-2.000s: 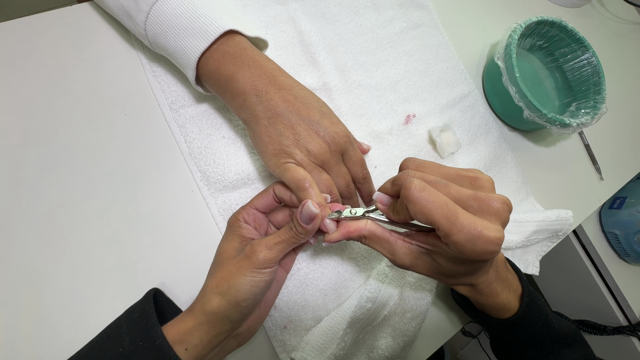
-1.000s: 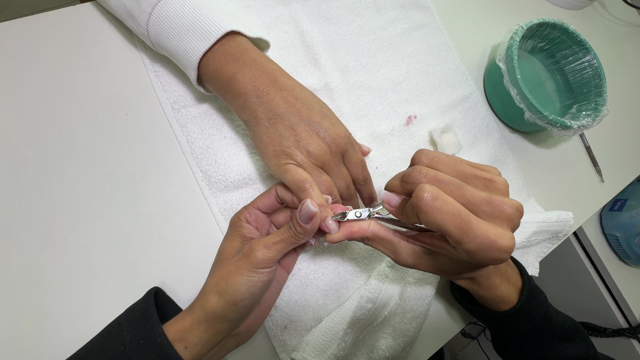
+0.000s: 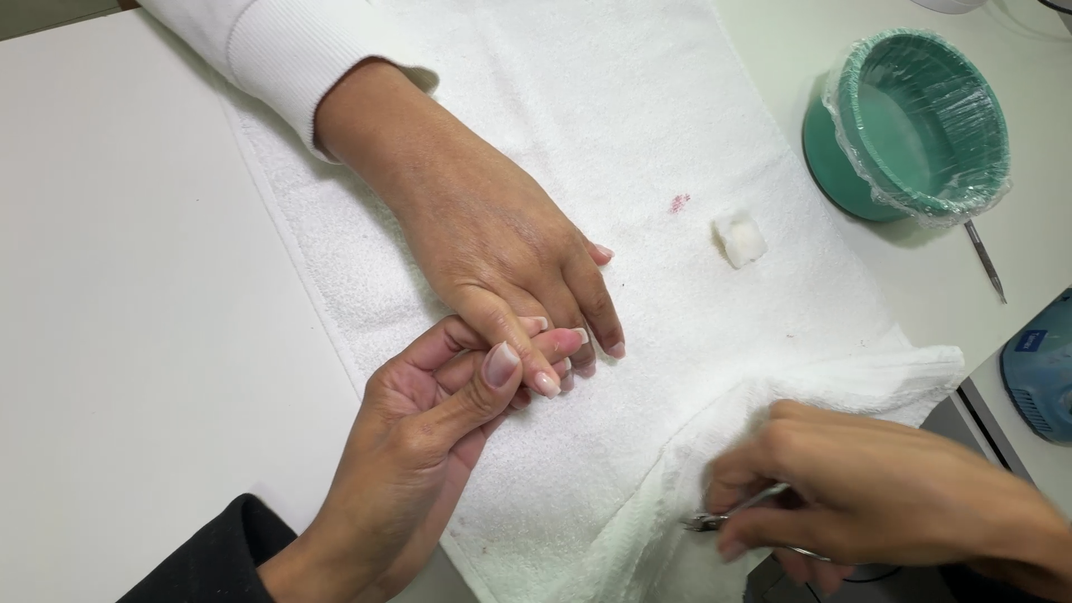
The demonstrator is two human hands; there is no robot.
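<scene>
My left hand [image 3: 431, 419], in a black sleeve, holds a finger of another person's hand [image 3: 494, 226] between its thumb and fingers. That hand lies palm down on a white terry towel [image 3: 653, 100], its wrist in a white ribbed cuff [image 3: 276, 50]. My right hand [image 3: 871, 486] is at the lower right, slightly blurred, over the bunched near part of the towel. Metal cuticle nippers [image 3: 708, 522] are gripped in it, their jaws pointing left against the towel folds; part of the handles is hidden by my fingers.
A piece of white cotton [image 3: 740, 239] and a small reddish stain [image 3: 679, 203] are on the towel. At the upper right stands a green bowl [image 3: 850, 180] lined with clear plastic, a metal manicure tool [image 3: 986, 262] beside it. A blue device [image 3: 1043, 377] sits at the right edge.
My right hand has moved away from the held finger, down and to the right, with the nippers still in it. My left hand keeps its hold in about the same place.
</scene>
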